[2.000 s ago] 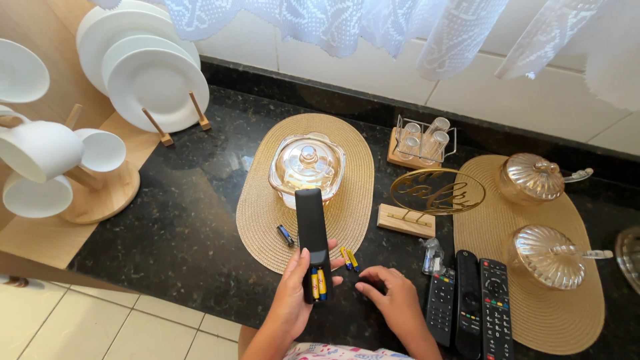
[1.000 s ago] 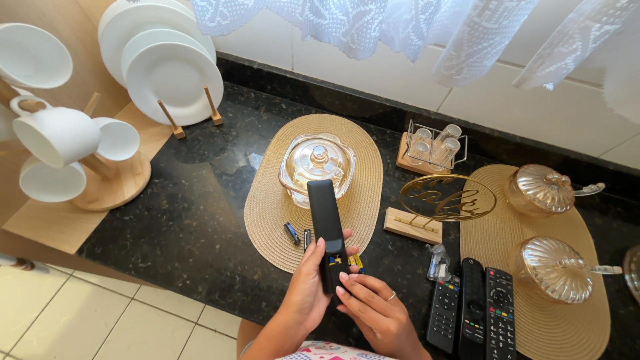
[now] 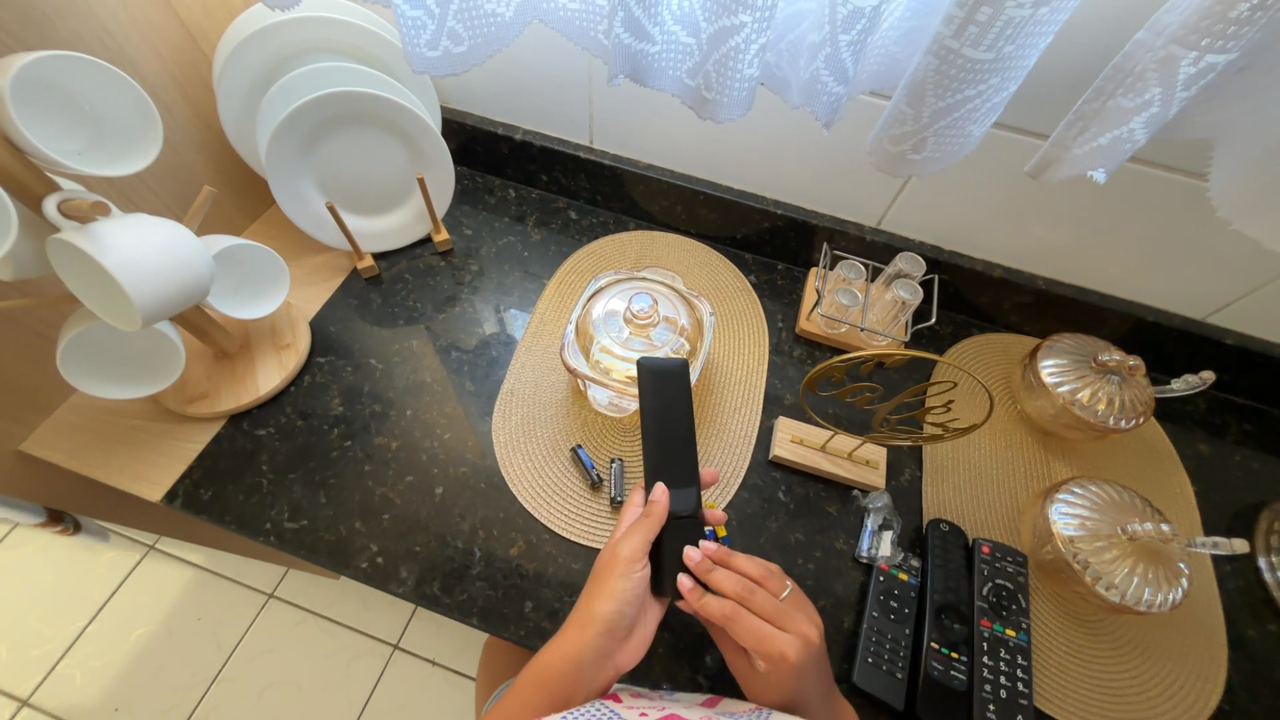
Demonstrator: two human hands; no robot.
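My left hand (image 3: 625, 565) holds a black remote control (image 3: 668, 430) with its plain back facing up. The fingertips of my right hand (image 3: 755, 610) touch the remote's lower end; a ring is on one finger. Two dark batteries, one (image 3: 586, 467) beside the other (image 3: 616, 482), lie on the woven oval placemat (image 3: 530, 440) to the left of the remote. Something yellow and blue (image 3: 716, 530) shows partly behind my hands. A lidded glass dish (image 3: 640, 325) stands on the placemat beyond the remote. Whether the remote's battery compartment is fully covered I cannot tell.
Several remotes (image 3: 975, 620) lie at the right beside a clear plastic wrapper (image 3: 878, 530). Behind them are a metal sign on a wooden base (image 3: 828, 455), small glasses in a rack (image 3: 870, 295) and lidded glass bowls (image 3: 1110, 545). Plates (image 3: 355, 165) and a mug stand (image 3: 240, 370) occupy the left.
Two seconds ago yellow batteries showed in the remote's open compartment; now they are out of sight. My right hand has moved left from the counter onto the remote's lower end.
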